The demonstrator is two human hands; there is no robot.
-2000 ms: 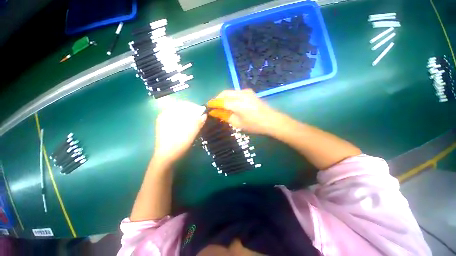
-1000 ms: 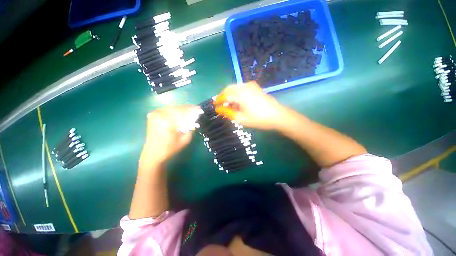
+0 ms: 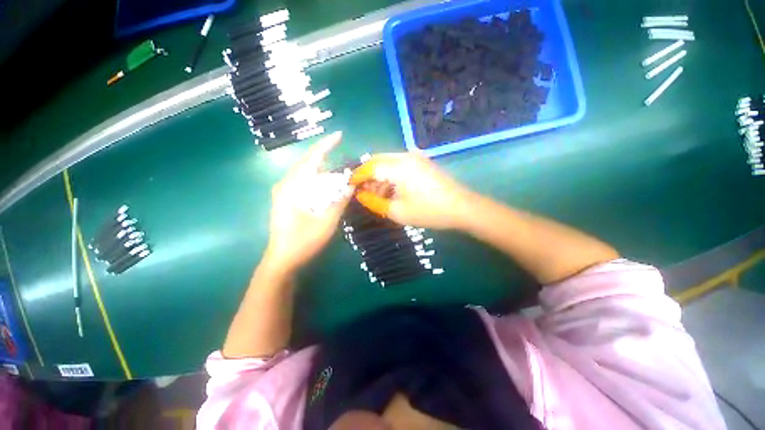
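White-ended dark rods [image 3: 387, 248] lie side by side in a ladder-like row near my body. My left hand [image 3: 310, 201] is at the upper end of this row, index finger extended, with small white pieces at its fingers. My right hand [image 3: 411, 191], with orange finger cots, meets it there and pinches small dark-brown sleeves between its fingertips. The fingers hide the top of the row and the exact contact. The blue tray [image 3: 503, 133] just beyond my right hand holds a loose heap of dark sleeves [image 3: 474, 76].
Another row of white-ended rods [image 3: 273, 84] lies farther up, near the rail [image 3: 151, 105]. Bare white rods [image 3: 665, 63] lie at right, a small group [image 3: 751, 134] at far right, a small bundle [image 3: 122, 241] and long thin rod [image 3: 76, 269] at left. A green-handled tool [image 3: 140, 55] lies beyond the rail.
My left hand has moved right, back against my right hand, and its index finger is now extended. Dark sleeves now show in my right fingertips. The whole view has shifted slightly.
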